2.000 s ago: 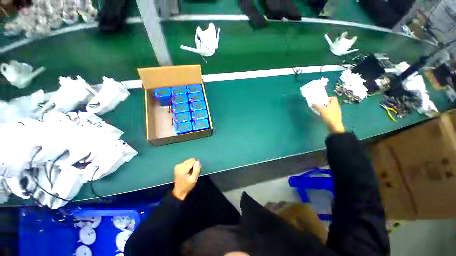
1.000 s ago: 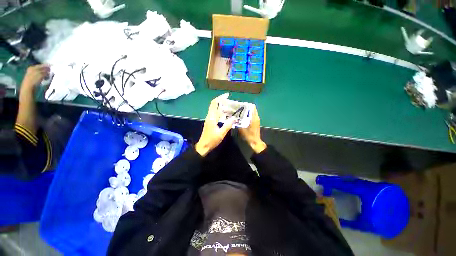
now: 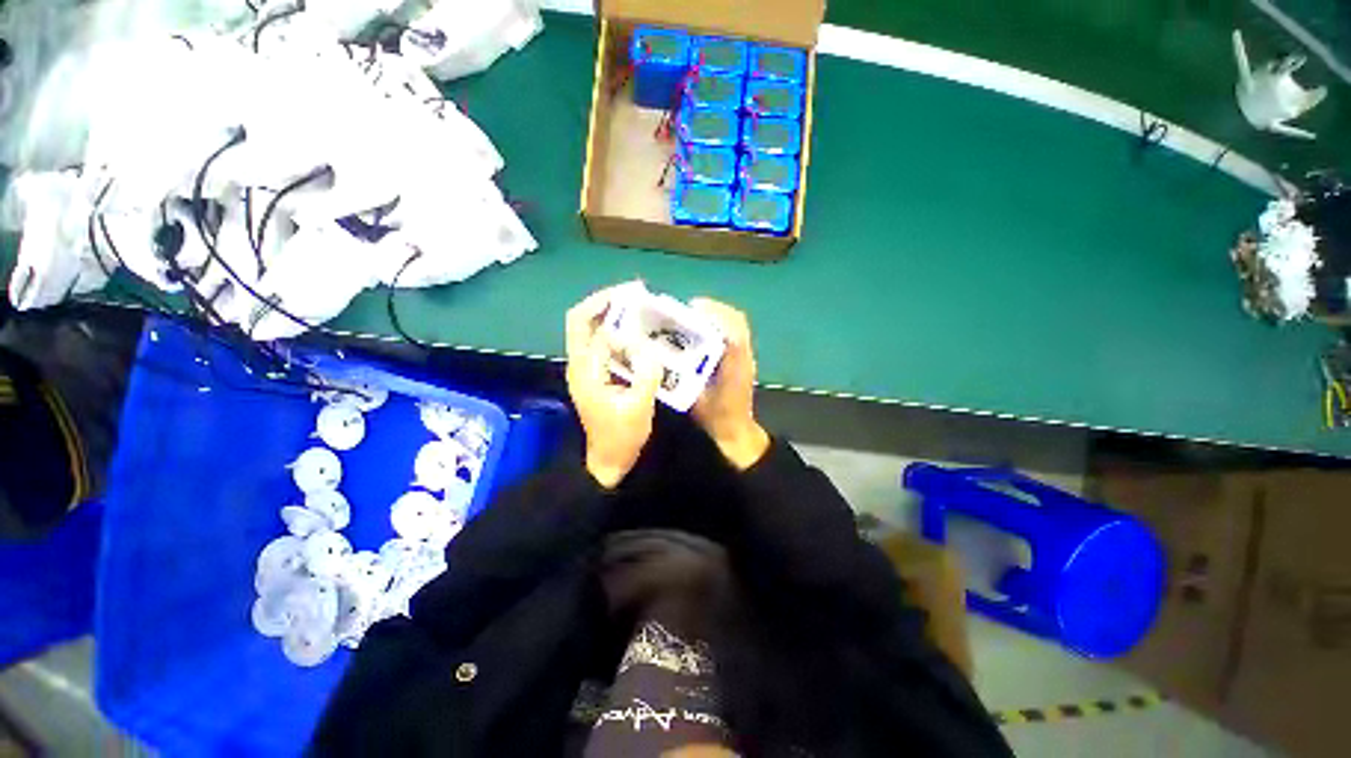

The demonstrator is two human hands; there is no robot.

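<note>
My left hand (image 3: 611,388) and my right hand (image 3: 729,388) hold a hollow white plastic housing (image 3: 685,388) between them at the bench's front edge. Its open side faces up, and small dark parts show inside; I cannot tell what they are. The battery carton (image 3: 593,193) stands open just beyond my hands. Blue battery packs (image 3: 711,129) with thin red leads fill its right side in rows.
White corded housings (image 3: 371,163) with black leads are piled at the left of the green bench (image 3: 948,267). A blue crate (image 3: 193,504) with round white parts is below left. A blue stool (image 3: 1104,585) and cartons (image 3: 1296,592) are below right. Small white fittings (image 3: 1286,259) lie far right.
My right hand has come from the far right with the white housing to meet my left hand. Since a second ago, both hands still hold it, now tilted differently. The view has shifted.
</note>
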